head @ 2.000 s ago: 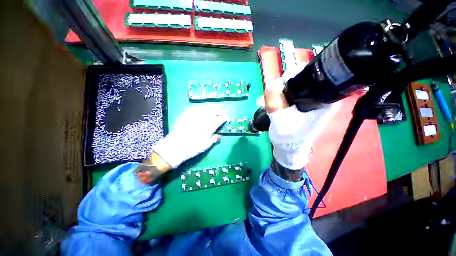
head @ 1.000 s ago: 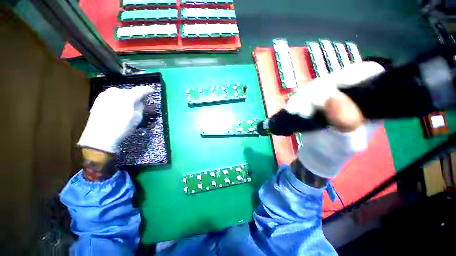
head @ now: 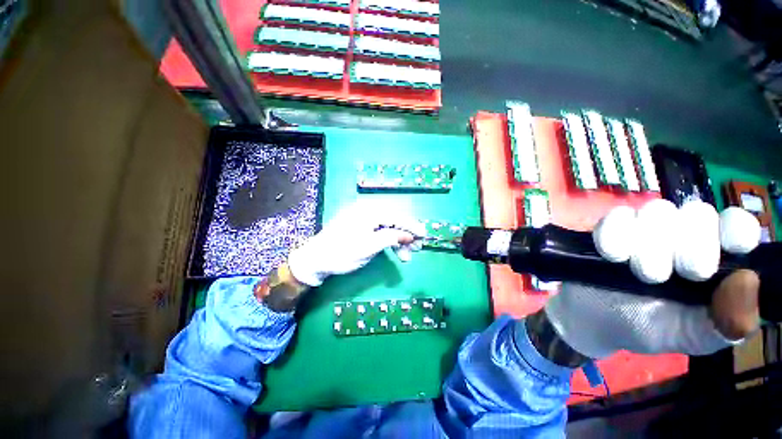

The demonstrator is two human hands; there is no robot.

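Note:
My right hand (head: pixel 660 283), in a white glove, is wrapped around the black electric screwdriver (head: pixel 574 257), held level with its bit pointing left. My left hand (head: pixel 351 244), gloved with bare fingertips, is over the left part of the middle circuit board (head: pixel 442 230), its thumb and finger together near the bit's end. Whether a screw is between them is too small to tell. One green board (head: pixel 405 177) lies above and another (head: pixel 390 316) below on the green mat (head: pixel 343 377).
A black screw tray (head: pixel 317 193) stands left, beside a cardboard carton (head: pixel 129 171). White-faced boards (head: pixel 296 64) lie in rows on a red mat behind; more (head: pixel 523 141) lie on the right red mat (head: pixel 634 373). A metal post (head: pixel 214 60) rises behind the tray.
My left hand has moved from the screw tray to the middle board. The screwdriver has swung level, its bit pointing left near my left fingertips. The view has shifted.

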